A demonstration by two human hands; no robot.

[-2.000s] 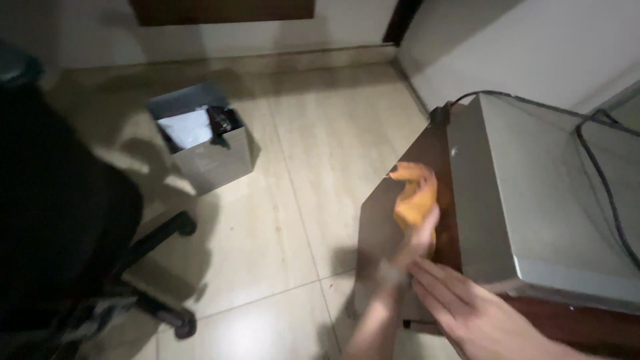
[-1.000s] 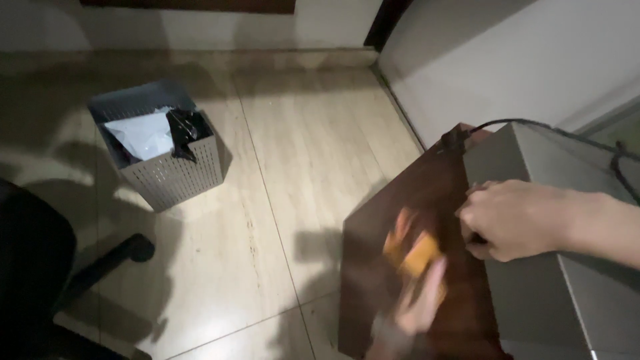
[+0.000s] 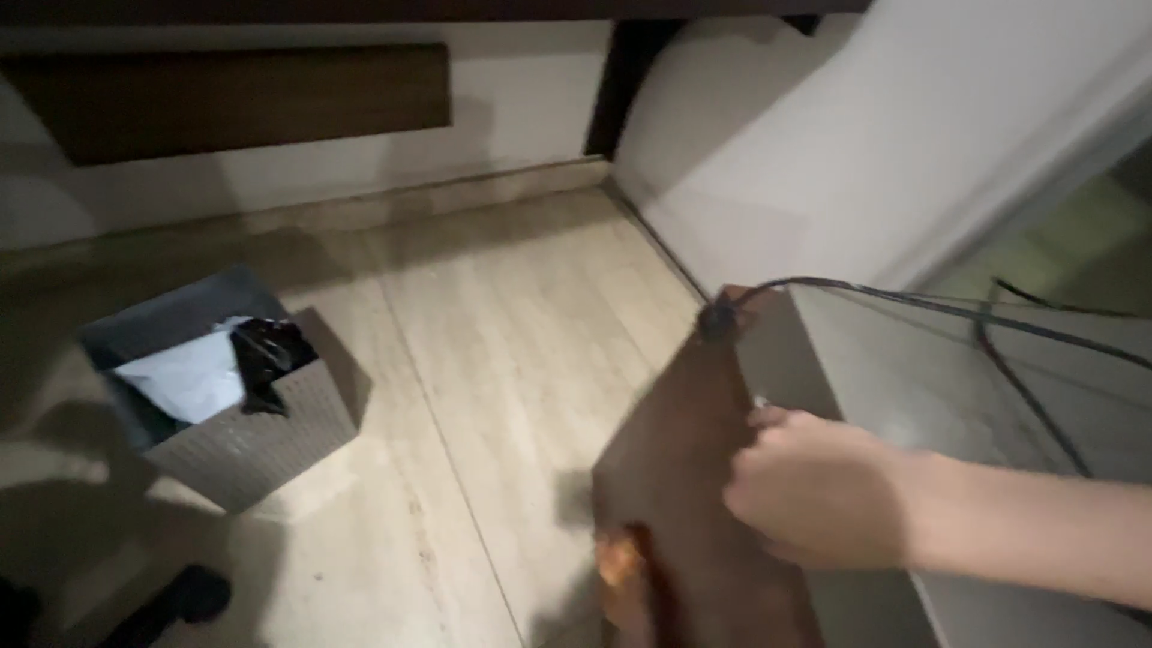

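Note:
The back of my right hand point(image 3: 814, 490) shows at the near edge of a grey metal box point(image 3: 909, 387), with its fingers curled; what they grip, if anything, is hidden. Low in the head view, my left hand point(image 3: 628, 610) is blurred and partly cut off. It holds an orange cloth point(image 3: 621, 560) over the brown wooden surface point(image 3: 675, 459) beside the box. A small bright spot shows on the box's side just above my right fingers.
Black cables point(image 3: 909, 297) run over the box from a dark plug-like piece point(image 3: 717, 319) at the wood's far corner. On the tiled floor at left stands a grey waste bin point(image 3: 261, 441) holding white and black plastic. A dark chair leg point(image 3: 180, 598) is at lower left.
My right hand was beside my left two seconds ago and has since moved to the box's edge. The orange cloth has moved toward me over the wood. The view has shifted.

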